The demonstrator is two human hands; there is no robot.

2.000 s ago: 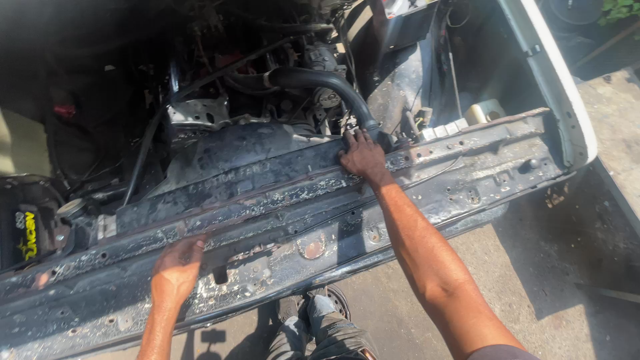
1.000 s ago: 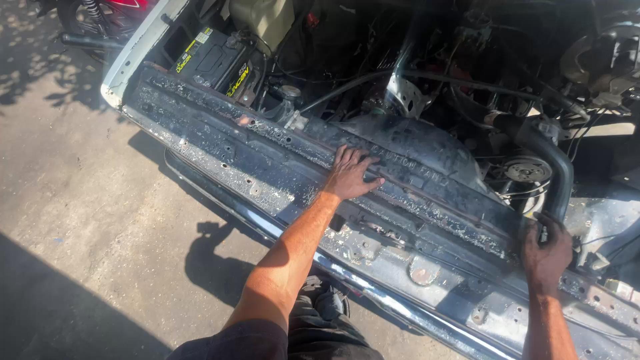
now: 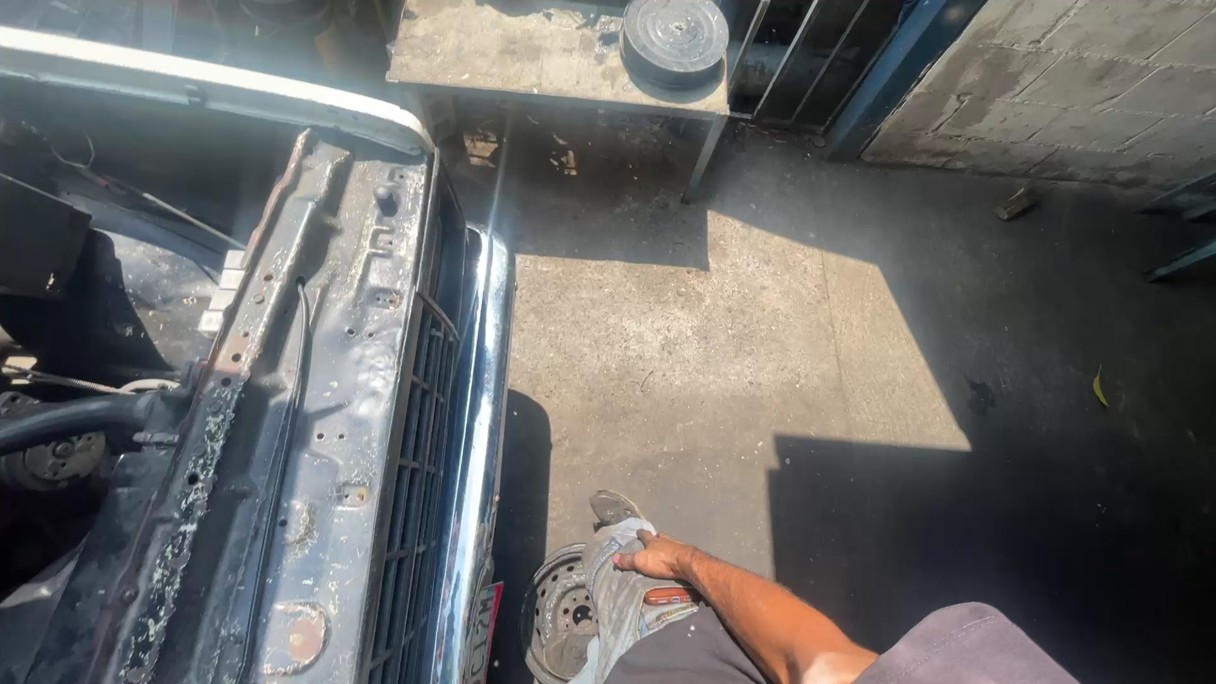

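Note:
My right hand (image 3: 655,556) rests against the thigh of my worn, light-stained trousers (image 3: 617,579), fingers against the cloth; whether it grips anything is unclear. Just below it, a reddish-orange object (image 3: 671,596) shows at the trouser pocket. My left hand is out of the frame. To the left lies the front of a vehicle with its engine bay exposed: the worn radiator support panel (image 3: 332,427), the dark grille (image 3: 418,456) and the chrome bumper (image 3: 480,380). A black hose (image 3: 85,418) runs in the engine bay.
A steel wheel rim (image 3: 560,608) lies on the ground beside my leg, near the bumper. A workbench (image 3: 503,57) at the top holds a round dark air-filter housing or similar lidded can (image 3: 674,38). A block wall (image 3: 1073,95) stands at the upper right, with a small block (image 3: 1016,203) before it.
Both hands were on the radiator support panel; now my right hand is off it, down at my thigh, and my left hand has gone out of view. The view has swung far to the right.

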